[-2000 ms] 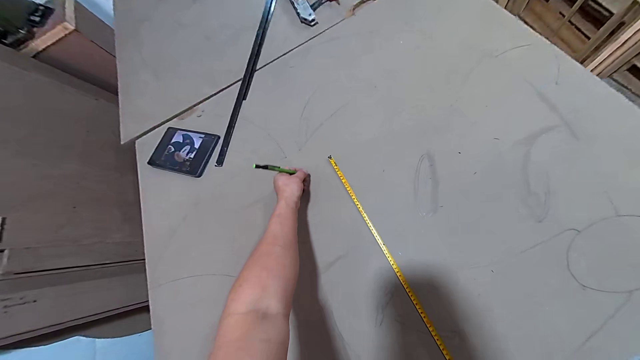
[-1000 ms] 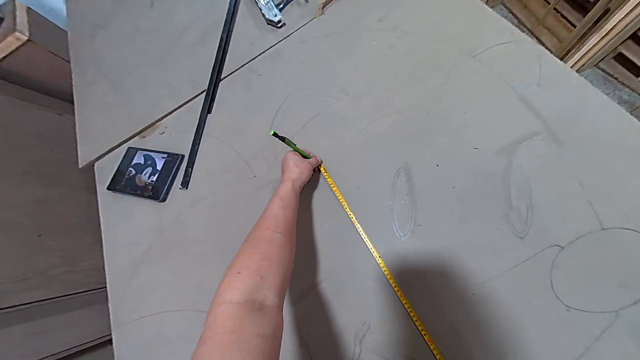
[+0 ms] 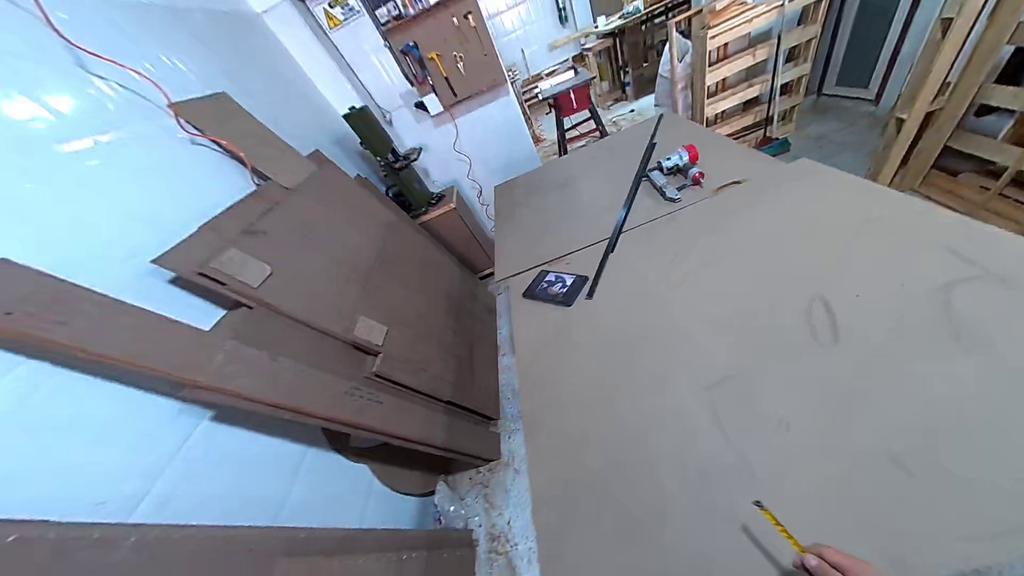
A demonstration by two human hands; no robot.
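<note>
At the lower right edge, my right hand [image 3: 836,562] is only partly in view, its thumb and a finger closed at the yellow tape measure blade [image 3: 778,526]. A short length of the blade sticks out up and left over the large brown board [image 3: 656,416], with its metal end hook free. The tape's case is not visible. My left hand is out of view. Faint curved pencil lines and an oval mark the board. Near its left edge lies a tablet or phone [image 3: 555,288] showing a cartoon picture, beside a long dark metal strip [image 3: 624,216].
A nail gun [image 3: 676,172] lies on the farther board [image 3: 560,192]. Brown panels [image 3: 344,280] stand to the left, past a narrow gap. Behind are a tool board [image 3: 448,52], a red machine on a stand [image 3: 572,100] and wooden pallets [image 3: 756,64].
The long tape blade seen across the board is now short, its end near my right hand. My left hand, earlier holding a green pen, has left the view. The view has swung left and up.
</note>
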